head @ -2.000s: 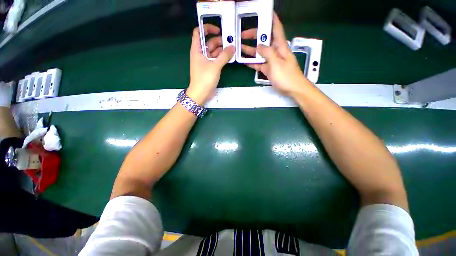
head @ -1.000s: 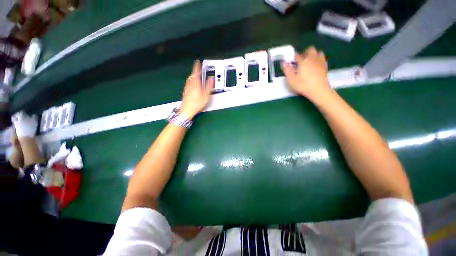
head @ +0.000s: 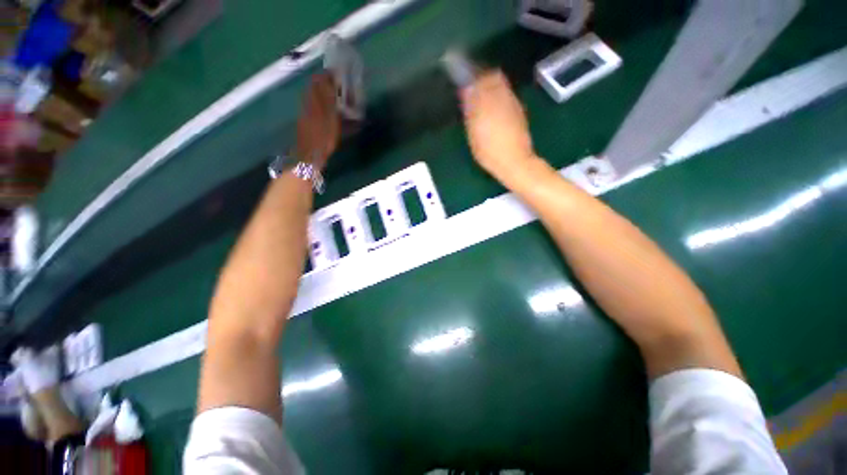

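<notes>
A row of several white plastic housings stands side by side along the near rail, with green showing through their windows. My left hand is above the belt beyond the row, closed on a blurred greyish-white housing. My right hand is over the belt to the right, its fingers at another small, blurred pale housing seen edge-on. It grips this piece. Both hands are bare and the left wrist wears a bracelet.
Loose housings lie on the belt at upper right. A grey support post slants up from the near rail. At lower left are a neighbour's gloved hand, another row of housings and a red container.
Both hands have left the row by the rail and reached farther over the belt, now each with a housing. The view has turned, and the row shows lower and tilted.
</notes>
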